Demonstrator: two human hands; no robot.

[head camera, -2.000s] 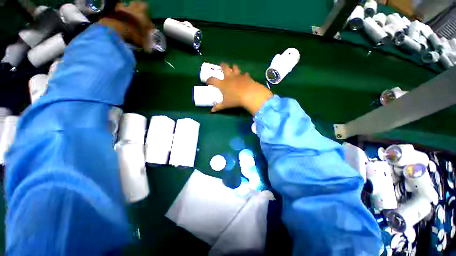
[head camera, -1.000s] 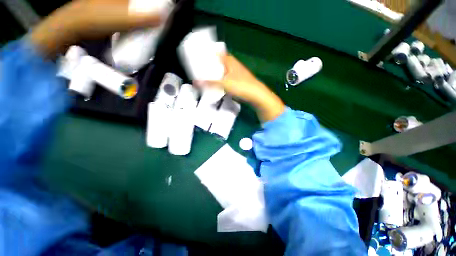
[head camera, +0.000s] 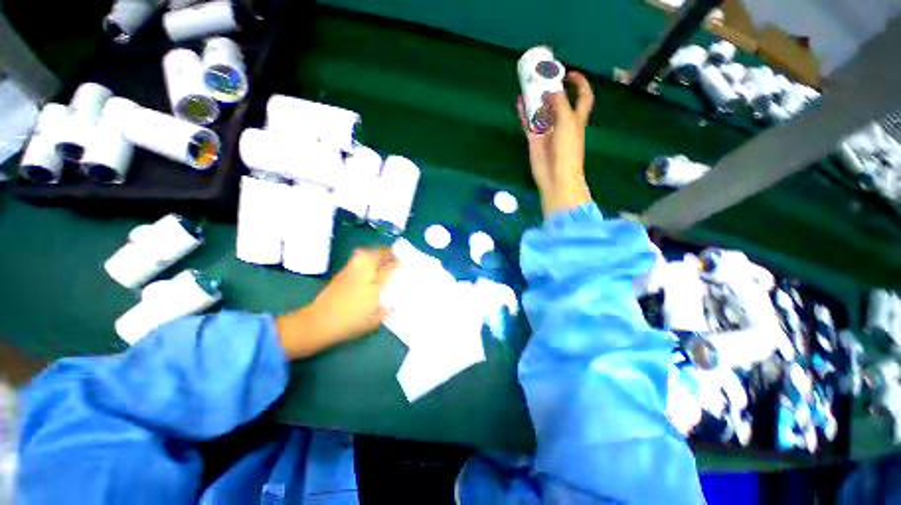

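Observation:
My right hand is on a white cylinder unit at the back of the green bench, its fingers around the unit's lower part. My left hand grips the left edge of the white foam bags, which lie overlapping on the bench in front of me. Several white cylinders stand or lie grouped behind my left hand. Two more white units lie left of that hand. Small round discs are scattered behind the foam bags.
A black tray with several white units is at the back left. A divided tray with discs and white units is at the right. A metal upright crosses the right side. More units lie at the back right.
My left hand has come from the back left to the foam bags. My right hand has moved from the grouped cylinders to the lone unit at the back. Two units now lie at left.

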